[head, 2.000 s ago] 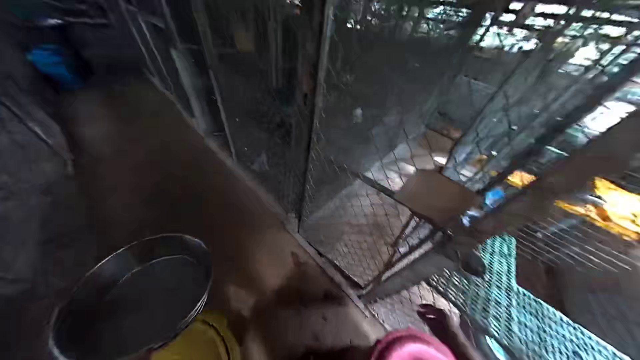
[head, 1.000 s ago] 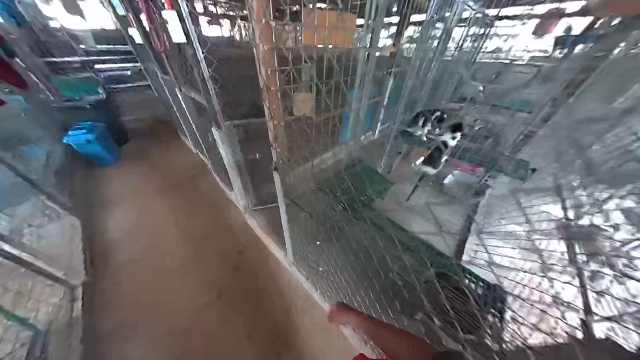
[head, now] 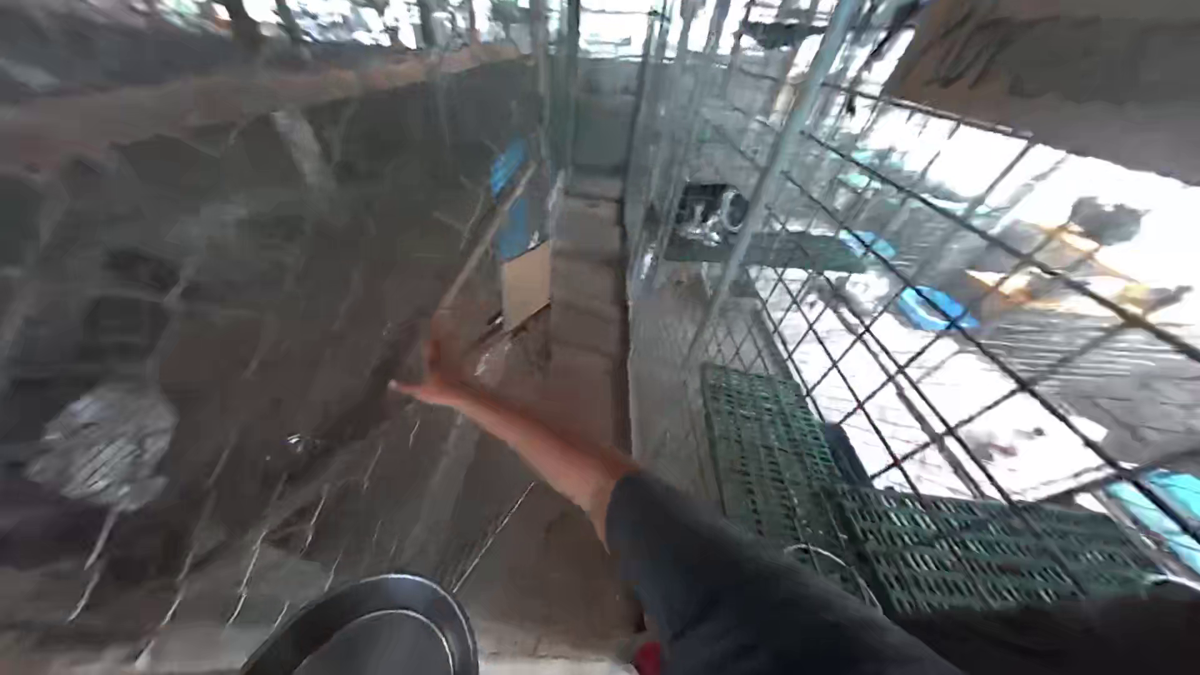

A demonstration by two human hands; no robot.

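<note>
My right hand (head: 436, 375) reaches out left of the middle at the end of a dark-sleeved arm. Its thumb and fingers look spread, with nothing visible in it. Beyond it, a thin slanted bar (head: 483, 239) rises among blurred wire mesh; whether the hand touches it, I cannot tell. A dark round basin (head: 398, 589) is partly in view at the bottom left. At the bottom edge, a small part of a red object (head: 649, 658) shows beside the sleeve. My left hand is out of view.
A narrow brown walkway (head: 586, 356) runs ahead between mesh enclosures. On the right are a metal post (head: 773, 169), green slatted plastic panels (head: 764, 441) and a blue object (head: 936, 307) behind the wire. A tan board (head: 527, 286) stands beyond my hand.
My right arm, low at the bottom edge a second ago, now stretches forward and left. The dark basin is again in view. The view has swung strongly.
</note>
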